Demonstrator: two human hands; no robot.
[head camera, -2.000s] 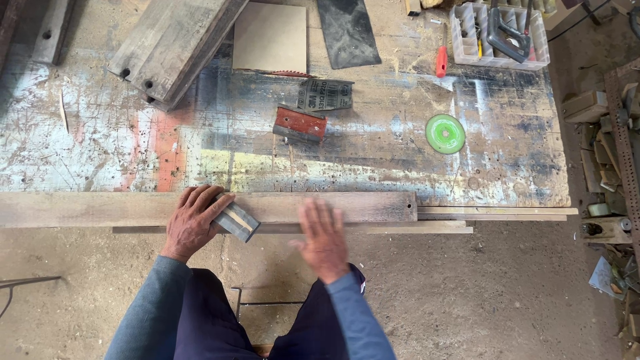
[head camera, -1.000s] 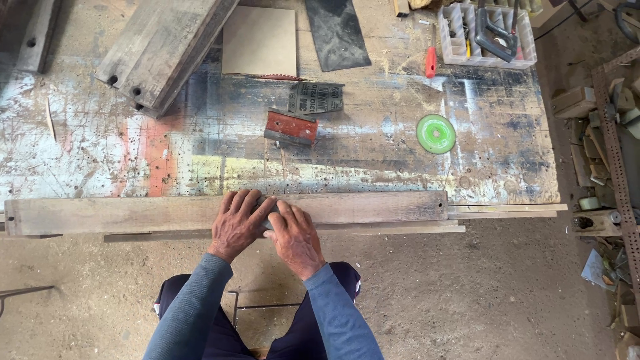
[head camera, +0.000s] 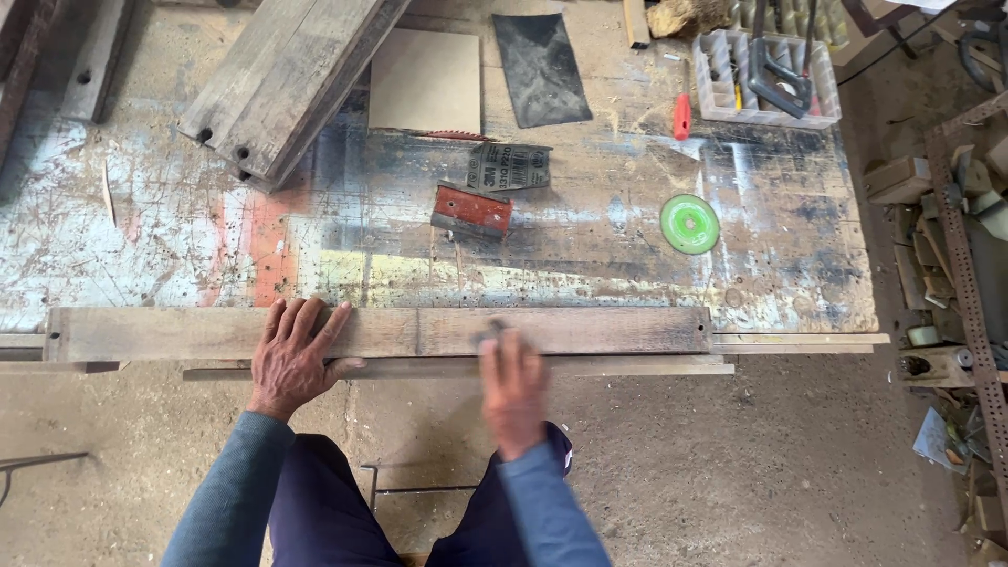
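Note:
A long wooden board (head camera: 598, 331) with a small hole at each end lies along the bench's front edge. My left hand (head camera: 298, 354) presses flat on it left of the middle, fingers spread, holding nothing. Over the board's middle, my right hand (head camera: 513, 386) is blurred by motion and grips a small dark block (head camera: 492, 332), probably a sanding block; its details cannot be made out. Beyond the board rest a folded piece of printed sandpaper (head camera: 516, 167) and a red block with dark edges (head camera: 472, 211).
A stack of weathered boards (head camera: 276, 87) lies at the back left. Behind are a square panel (head camera: 425, 83), a dark abrasive sheet (head camera: 542, 71), a red-handled tool (head camera: 682, 118) and a plastic compartment box (head camera: 709, 83). A green disc (head camera: 690, 224) lies on the right.
Both hands were together on the board a second ago; now they are apart, the left hand further left and the right hand further right with the dark block. The left hand held the block two seconds ago.

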